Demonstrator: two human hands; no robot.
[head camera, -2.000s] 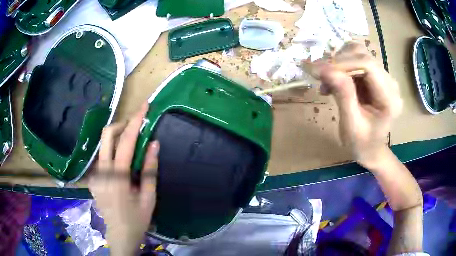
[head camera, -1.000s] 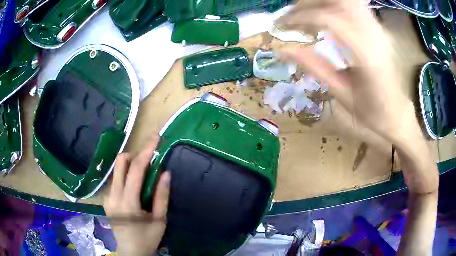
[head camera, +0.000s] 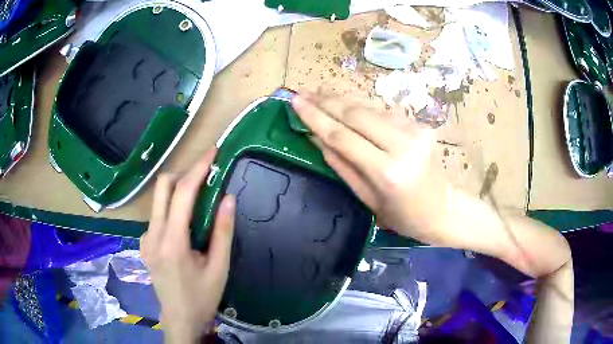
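A green car body shell with a black recess lies tilted in front of me at the bench edge. My left hand grips its left side, thumb over the rim. My right hand lies flat over the rear deck, fingertips by the upper-left tail light. A green cover panel shows only as a small part at the fingers; the hand hides the rest of it and the right side of the deck. The whitish dish stands beyond, with a thin dark line in it.
Another green shell lies at the left, and more shells are stacked at the far left and right. Crumpled tissue lies by the dish on stained cardboard. A loose panel lies on white sheet at the top.
The green panel beside the dish has left its place, and a green piece is now under my right hand. That hand has come down onto the deck, without the stick it held earlier.
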